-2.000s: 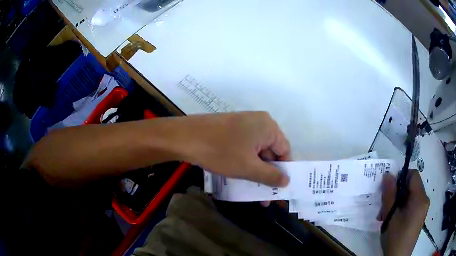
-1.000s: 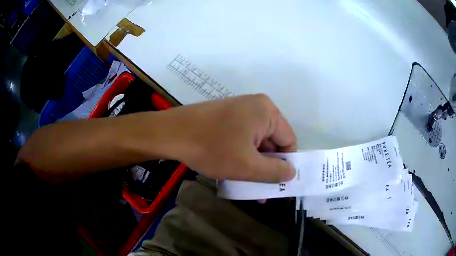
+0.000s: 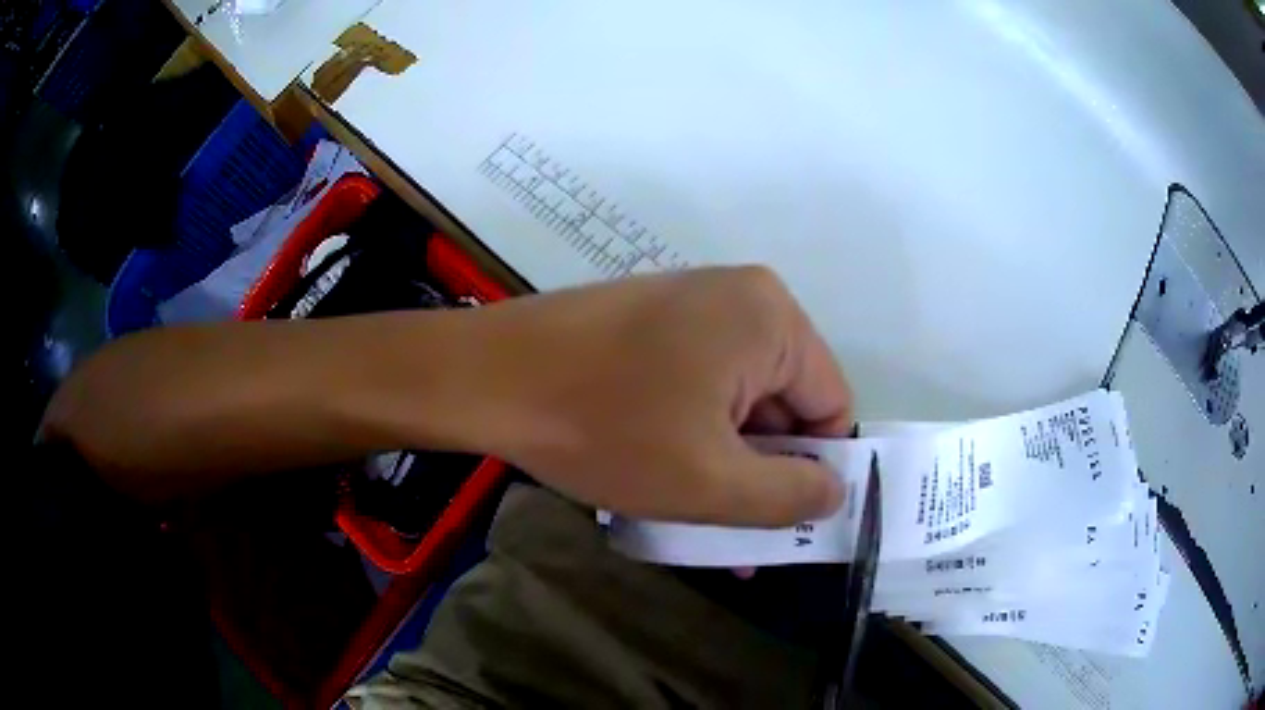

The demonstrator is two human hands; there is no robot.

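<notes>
My left hand [image 3: 694,402] pinches the white printed label strip [image 3: 971,479] between thumb and fingers near the table's front edge. The strip's printed end lies to the right of my thumb, over a fanned stack of care labels [image 3: 1096,610]. A dark scissor blade [image 3: 867,541] stands across the strip, just right of my thumb. The rest of the scissors runs off the bottom edge. My right hand is not in the picture.
The white table [image 3: 832,153] has a printed ruler near its front edge. The metal needle plate [image 3: 1179,312] of the sewing machine is at the right. A red basket [image 3: 382,548] and a blue basket [image 3: 194,208] are at the left. Olive cloth lies below my left forearm.
My right hand, first at the labels on the right, has gone out of view. The scissor blade has come up across the strip. My left hand has shifted slightly right with the strip.
</notes>
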